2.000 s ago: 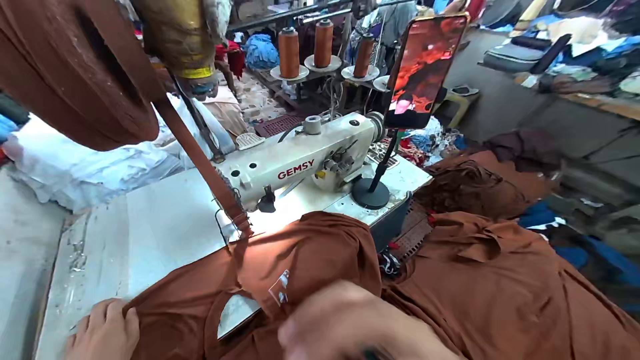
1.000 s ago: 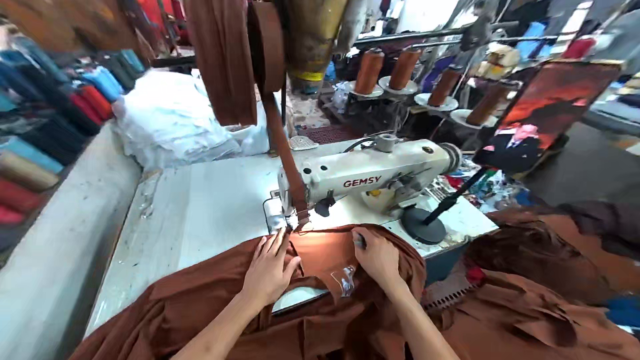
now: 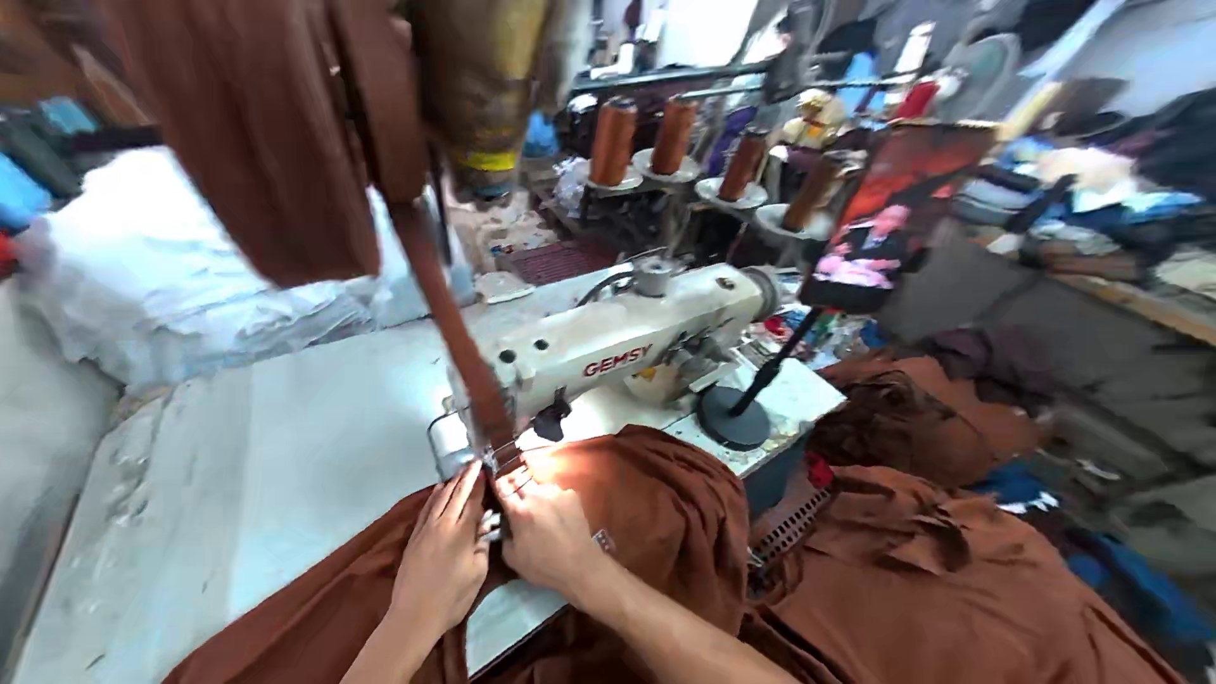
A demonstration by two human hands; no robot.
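Note:
A white Gemsy sewing machine point(image 3: 617, 342) stands on the white table, its lamp lighting the needle area. Brown fabric strip point(image 3: 451, 313) runs down from a hanging roll into the guide at the needle. My left hand point(image 3: 446, 541) lies on the brown garment point(image 3: 665, 503) just left of the presser foot, fingers pointing at the guide. Close beside it, my right hand point(image 3: 546, 527) presses the garment at the front of the foot, its fingertips by the strip. The needle and the fabric edge under the fingers are hidden.
Overhead at left hangs the brown strip roll point(image 3: 256, 142). A phone point(image 3: 883, 218) on a black round-based stand point(image 3: 733, 418) is at the machine's right. Brown thread cones point(image 3: 613, 142) stand behind, white bundles point(image 3: 190, 256) at left, and more brown cloth point(image 3: 950, 570) at right.
My right hand has moved left from the garment's right part to the needle area, next to my left hand. Two seconds ago my hands were far apart. The view has shifted.

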